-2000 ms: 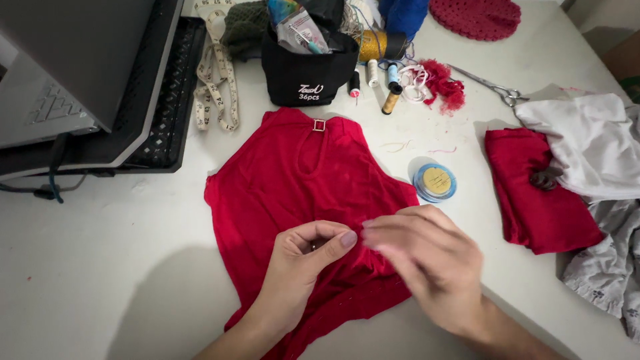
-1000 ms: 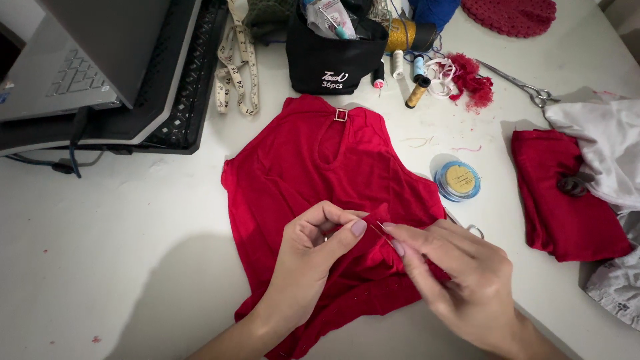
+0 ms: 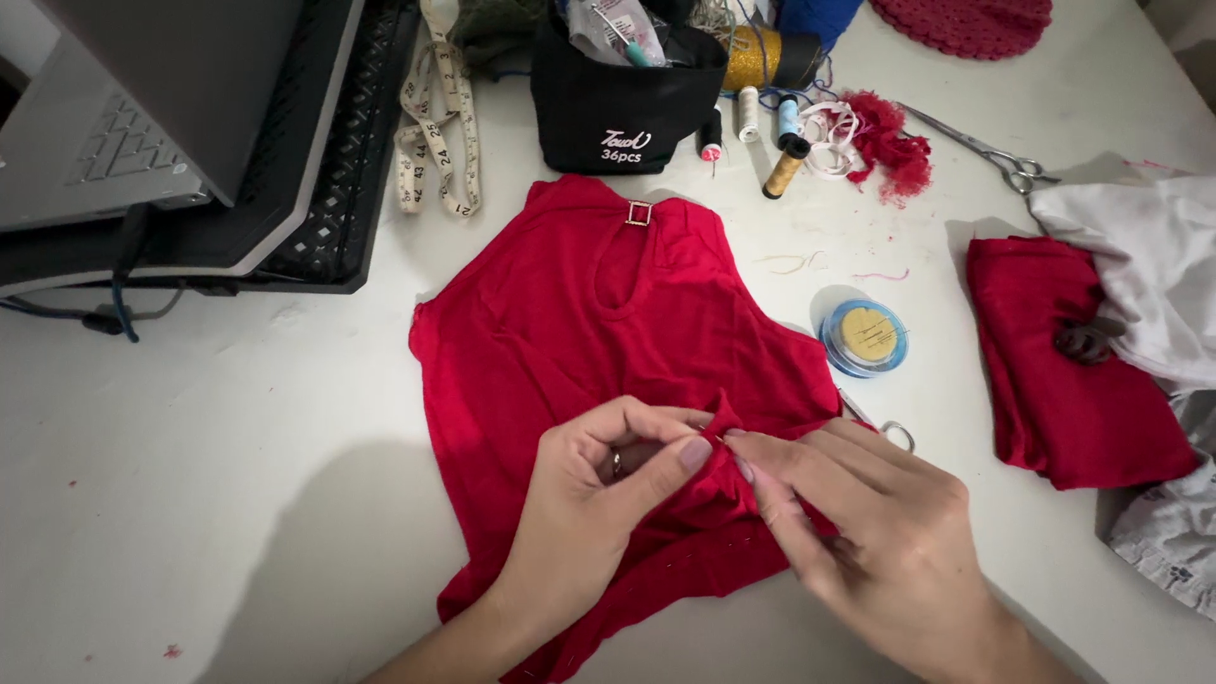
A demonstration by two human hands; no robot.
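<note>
A red fabric top [image 3: 560, 332] lies spread on the white table, with a square buckle [image 3: 638, 213] above its keyhole opening. My left hand [image 3: 608, 494] pinches a raised fold of the top between thumb and fingers; a ring is on one finger. At the same fold, my right hand [image 3: 845, 513] holds what looks like a thin needle or pin between thumb and forefinger, its tip at the cloth. Pins show along the lower hem [image 3: 722, 556]. Right of the top is a round blue-rimmed case [image 3: 864, 338] with needles on its yellow centre. Small scissors [image 3: 896, 435] are partly hidden under the top.
A laptop [image 3: 123, 142] on a black stand is at the left, beside a measuring tape [image 3: 437, 133]. Behind the top stand a black pouch [image 3: 622, 104] and several thread spools [image 3: 785, 169]. Large scissors [image 3: 988, 152], folded red cloth [image 3: 1073, 380] and white cloth [image 3: 1159, 266] lie at the right.
My right hand, blurred and raised beside the left two seconds ago, is now at the pinched fold. One second ago it held a thin needle or pin there. The view has shifted slightly.
</note>
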